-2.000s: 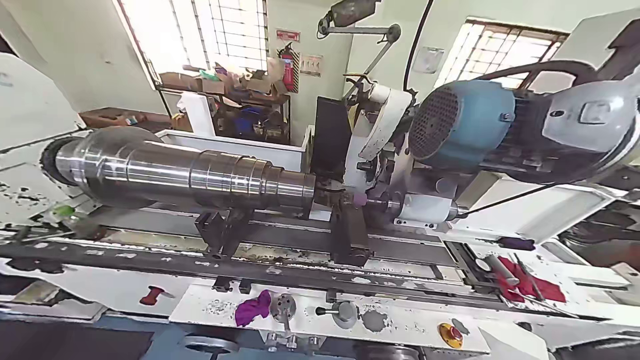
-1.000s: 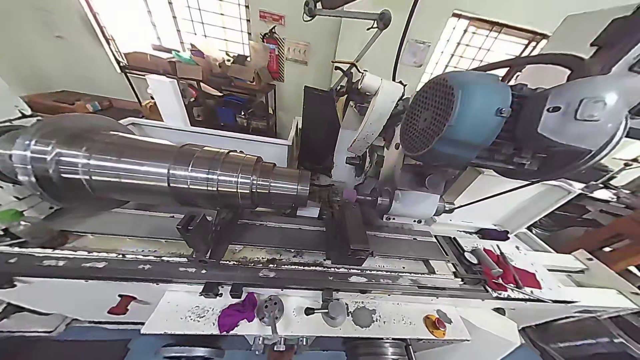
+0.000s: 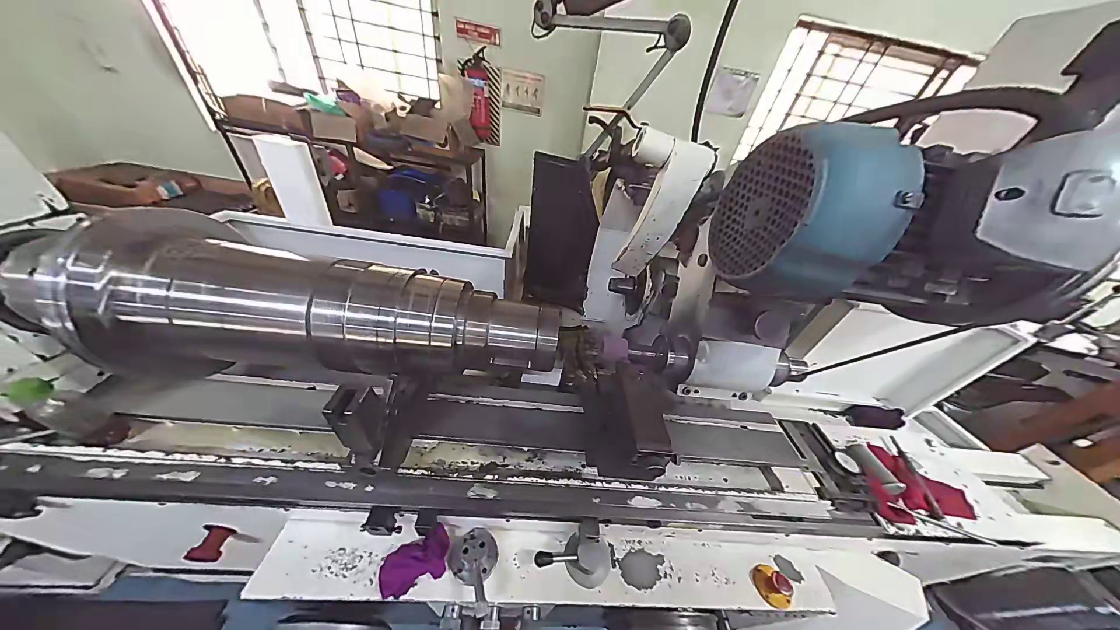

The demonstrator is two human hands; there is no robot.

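Note:
Neither my left hand nor my right hand shows in the head view. A large stepped steel spindle (image 3: 262, 302) lies horizontally across the left half of a grinding machine. Past its right end is a small pink grinding wheel (image 3: 615, 350) on a thin shaft, with a white cylindrical spindle housing (image 3: 733, 366) to its right. Whether the wheel touches the workpiece I cannot tell. A blue electric motor (image 3: 814, 210) sits above at the right. Below the workpiece, a dark steady-rest bracket (image 3: 359, 420) and a second dark block (image 3: 643, 420) stand on the machine table.
The front panel (image 3: 700, 569) carries a purple cloth (image 3: 414, 562), a black-knobbed lever (image 3: 560, 557) and a red and yellow button (image 3: 773, 584). A red cloth (image 3: 945, 497) with tools lies at the right. Behind stand a cluttered shelf (image 3: 350, 144) and a fire extinguisher (image 3: 479, 101).
The view has moved closer and turned a little, so the spindle reaches the left edge. Nothing on the machine has plainly moved.

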